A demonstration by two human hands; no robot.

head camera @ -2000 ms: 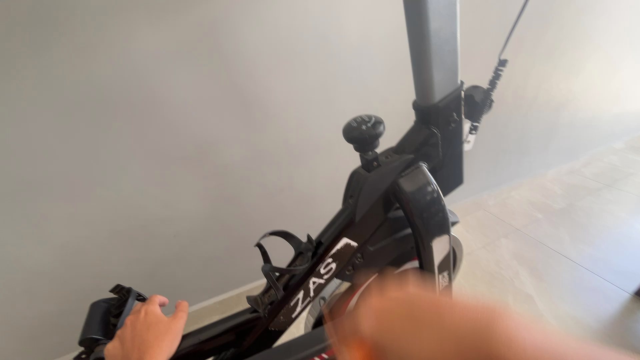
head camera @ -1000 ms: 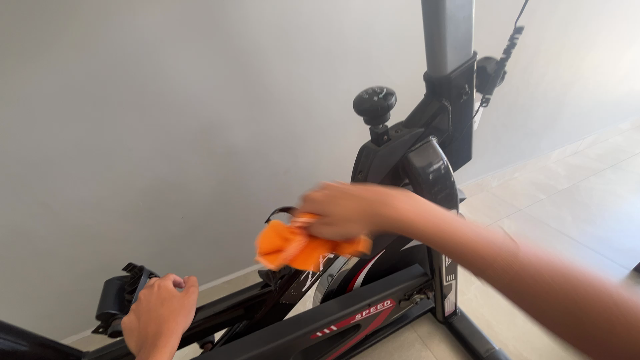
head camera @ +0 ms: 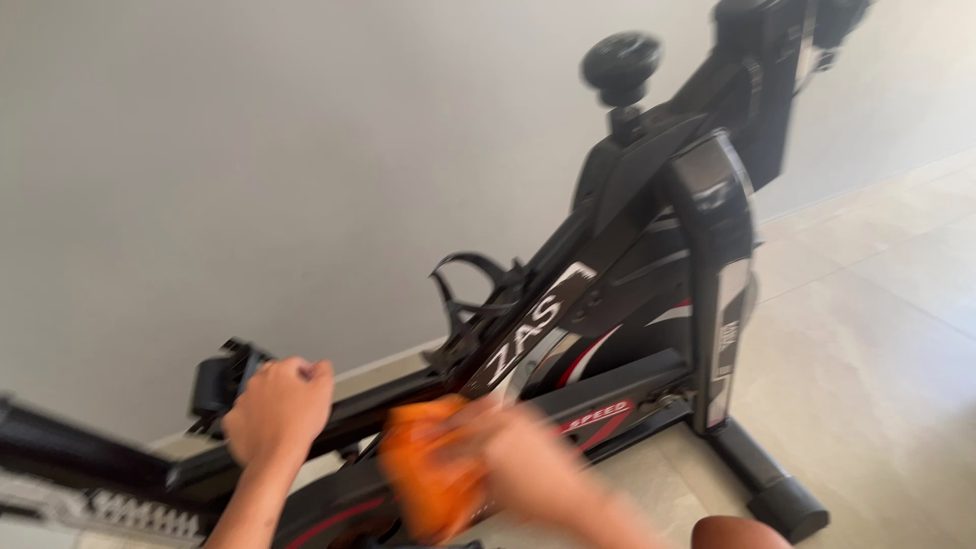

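An orange cloth (head camera: 431,469) is in my right hand (head camera: 526,457), both blurred, low in the middle of the head view. The cloth lies over or just in front of the lower frame of a black exercise bike (head camera: 610,389). My left hand (head camera: 280,412) is curled at the left, by a black pedal (head camera: 221,385) and the frame bar; whether it grips anything is hidden. Above my right hand, a black bottle cage (head camera: 465,293) is fixed to the slanted frame tube (head camera: 534,328), which bears white lettering. A round black knob (head camera: 621,65) tops the frame.
A grey wall (head camera: 267,168) runs behind the bike. At the right, the bike's front foot (head camera: 785,503) rests on the pale tiled floor (head camera: 869,366). Part of a knee (head camera: 736,534) shows at the bottom edge. A black tube (head camera: 69,442) extends to the left.
My right hand and the orange cloth have moved down from beside the bottle cage to the lower frame. My left hand remains near the pedal. The view has shifted.
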